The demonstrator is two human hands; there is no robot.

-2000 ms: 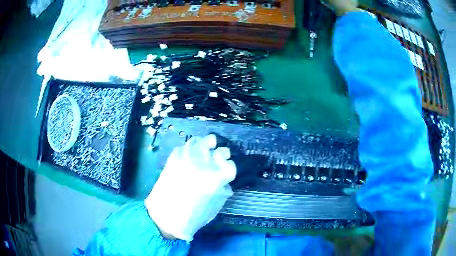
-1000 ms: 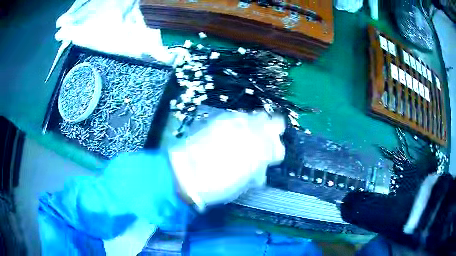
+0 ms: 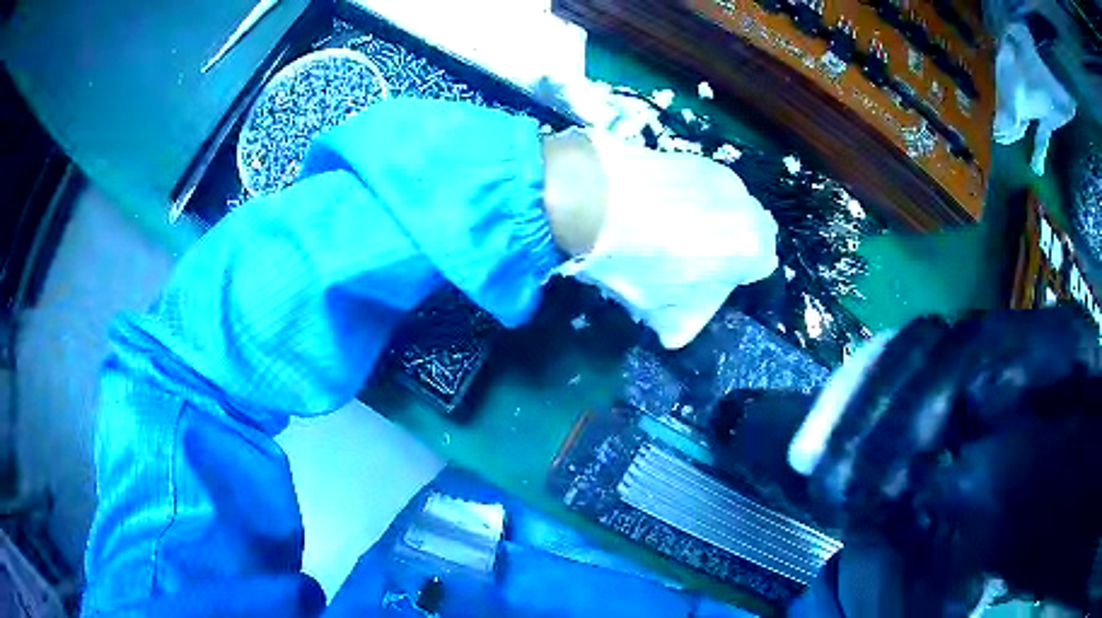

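My left hand (image 3: 689, 229), in a white glove, is over the near side of the loose black wire leads (image 3: 822, 242) with white ends. Its fingers are curled down and partly hidden, so its grip is unclear. A dark, blurred gloved shape (image 3: 931, 423), apparently my right hand, covers the right part of the jig; its fingers and any held thing cannot be made out. The dark jig (image 3: 773, 362) shows between the hands, with its silver ribbed strip (image 3: 725, 507) nearer me. Its slots are mostly hidden.
A black parts tray (image 3: 203, 181) with silver bits and a round dish (image 3: 308, 115) is at upper left, partly under my sleeve. Stacked orange-brown trays (image 3: 846, 133) stand behind the leads. Another brown tray (image 3: 1039, 260) is at the right edge.
The view has swung right and tilted. My left hand has moved from the jig to the wire leads. My right arm has come back from the far right, and the dark shape now covers the jig's right part.
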